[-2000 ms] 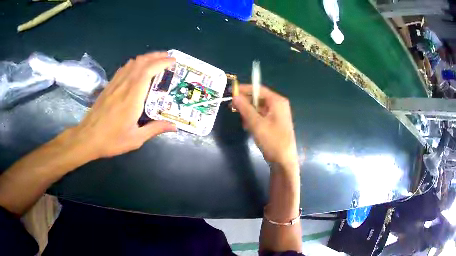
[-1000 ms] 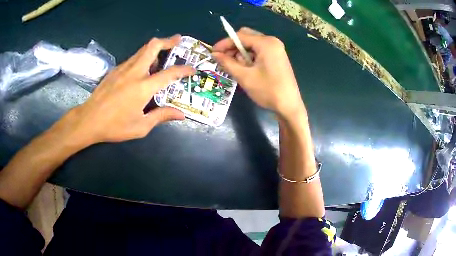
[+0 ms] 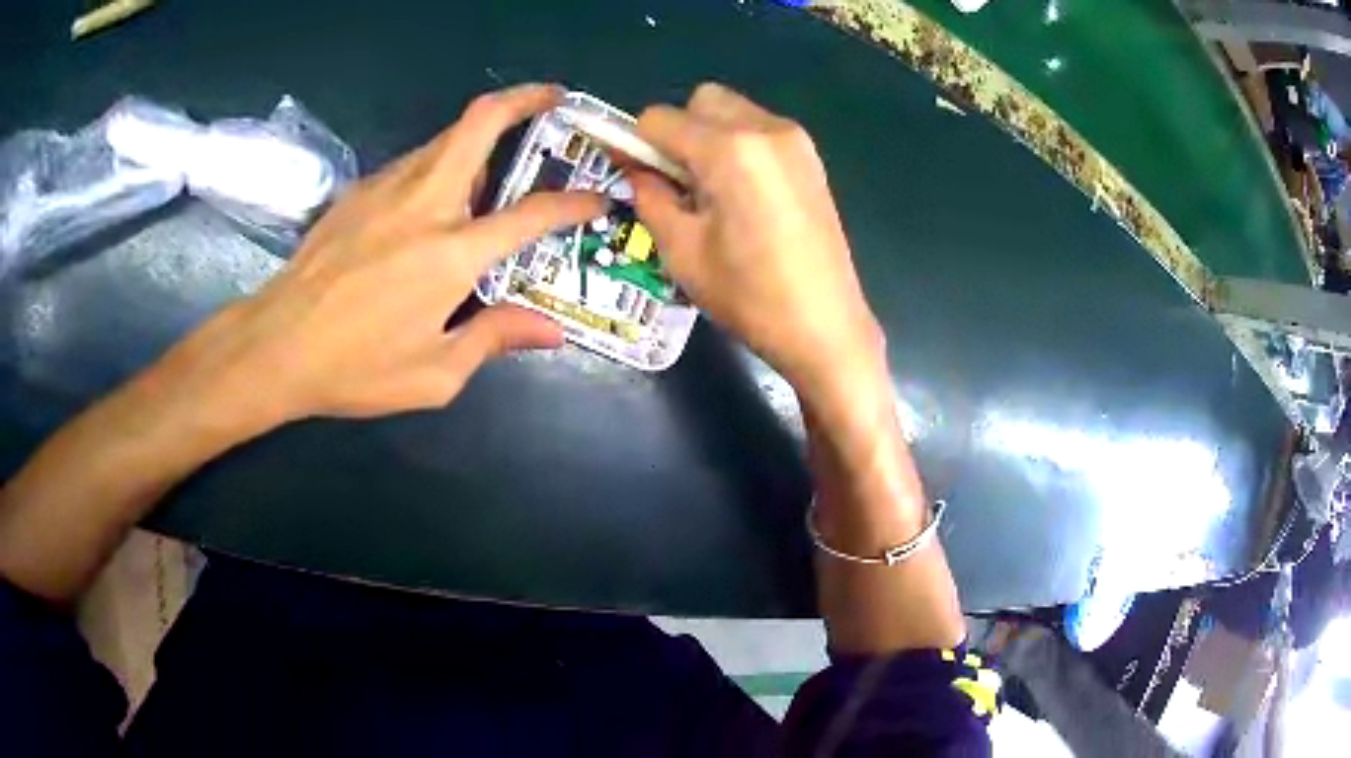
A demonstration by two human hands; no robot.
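Observation:
The white power strip housing [image 3: 662, 353] lies open on the dark green bench, tilted, full of parts. A green circuit board [image 3: 637, 276] with a yellow block sits inside it, partly hidden by my right hand. A brass strip [image 3: 582, 313] runs along its lower side. My left hand [image 3: 378, 274] grips the housing's left end, its index finger reaching in over the parts. My right hand [image 3: 756, 222] holds a slim off-white tool [image 3: 630, 142] lying across the housing's upper edge. My right fingertips are inside the housing; what they touch is hidden.
A cord bundle in clear plastic [image 3: 222, 166] lies left of the housing. A pale yellow handle [image 3: 111, 17] is at the upper left. A worn edge rail [image 3: 1022, 131] and the brighter green conveyor [image 3: 1141, 148] run along the upper right. A grey metal bar [image 3: 1274, 304] is at right.
My right hand has moved from beside the housing to over its upper right part, and the tool now lies flatter. My left index finger has reached into the housing.

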